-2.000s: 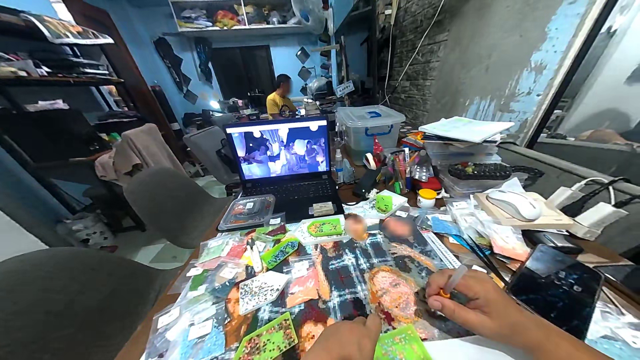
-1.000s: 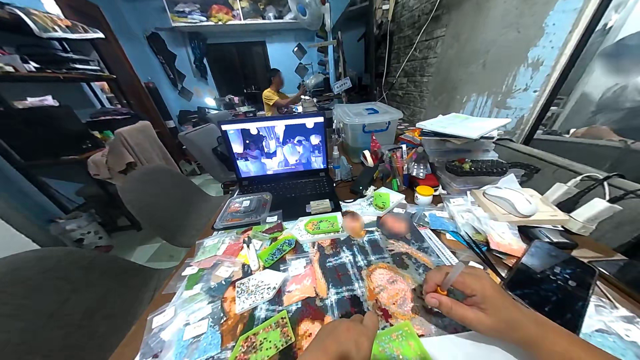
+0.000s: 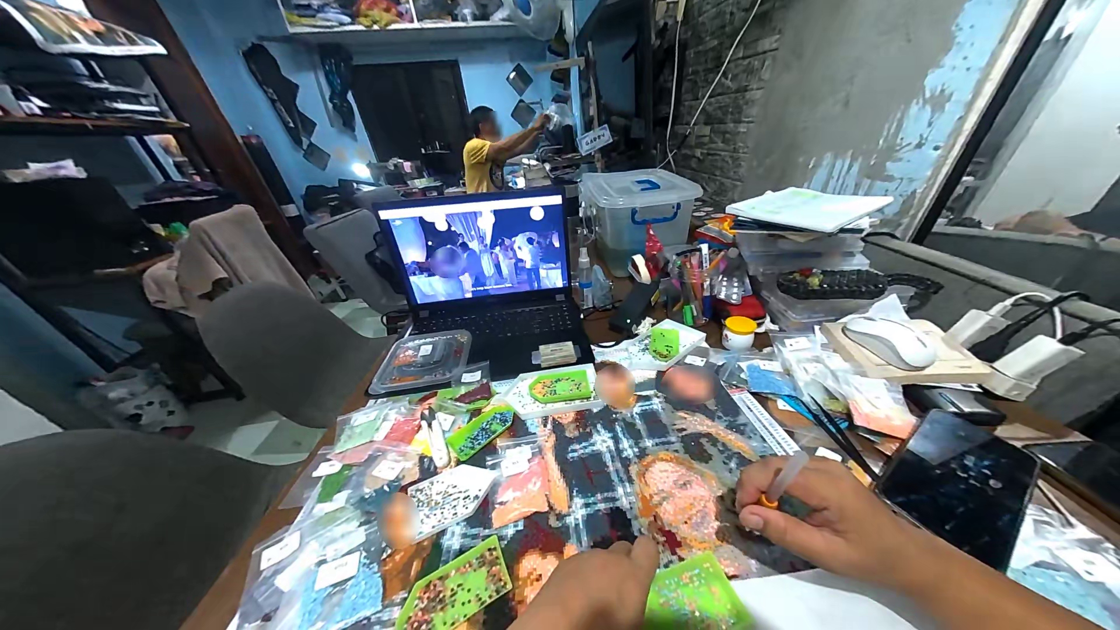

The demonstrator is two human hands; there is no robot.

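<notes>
A diamond painting canvas [image 3: 604, 464] lies on the table under both hands. My right hand [image 3: 796, 507] grips a pen-like applicator [image 3: 783, 479] with a translucent barrel and an orange part, close to the light pink beaded area of the picture. My left hand [image 3: 604, 582] rests at the canvas's lower edge, touching or beside a green bead tray [image 3: 696, 595]; whether it holds the tray cannot be told. Another green tray [image 3: 459, 584] with mixed beads lies left of it. A white tray [image 3: 451, 499] of dark and pale beads and a bag of pink beads [image 3: 522, 490] lie farther up.
Bead bags [image 3: 337, 573] cover the left side. An open laptop [image 3: 477, 254] stands behind the canvas. Tweezers [image 3: 831, 429], a smartphone [image 3: 958, 486] and a white mouse [image 3: 891, 341] lie at right. A person [image 3: 483, 157] in a yellow shirt is in the background.
The background person's arms are now raised and stretched out to the right; two seconds ago they were not. My hands stay in nearly the same places. The laptop picture has changed.
</notes>
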